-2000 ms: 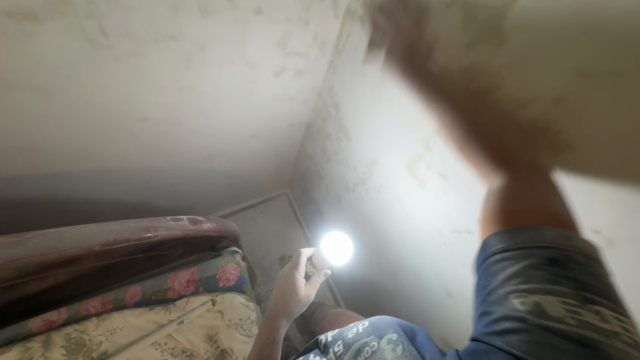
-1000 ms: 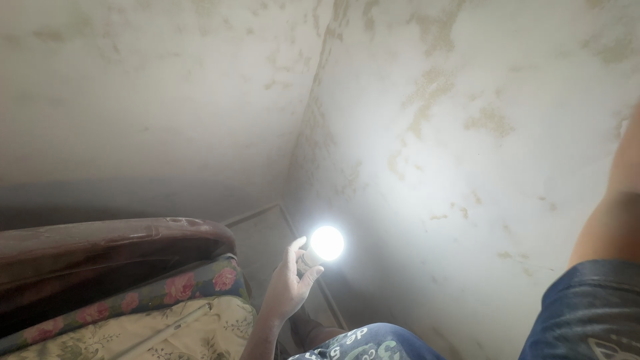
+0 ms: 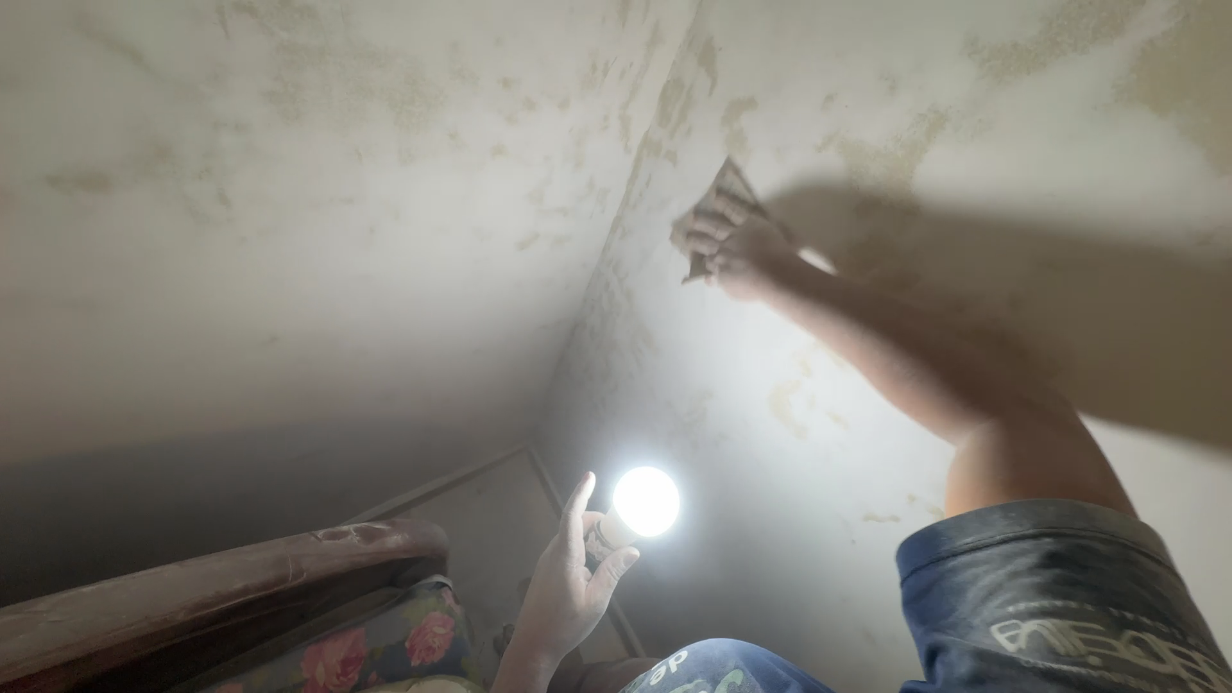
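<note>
My left hand [image 3: 582, 577] holds a lit light bulb [image 3: 646, 501] by its base, at the lower middle of the view. Higher up and to the right, my right hand [image 3: 736, 245] presses a thin, dusty sheet [image 3: 729, 180], which looks like sandpaper, flat against the right-hand wall [image 3: 712, 385] near the corner. Its fingers are spread over the sheet, and the hand is slightly blurred. The wall is whitish with patchy tan marks. My right arm casts a broad shadow on it.
At lower left lie a dusty, dark wooden furniture edge [image 3: 241, 568] and flower-patterned fabric [image 3: 337, 659] below it. A framed panel [image 3: 472, 520] stands in the corner behind my left hand. Another patchy wall [image 3: 337, 241] fills the left side.
A second ago my right hand was out of view at the right; now it is on the wall near the corner with the sheet. My left hand still holds the lit bulb.
</note>
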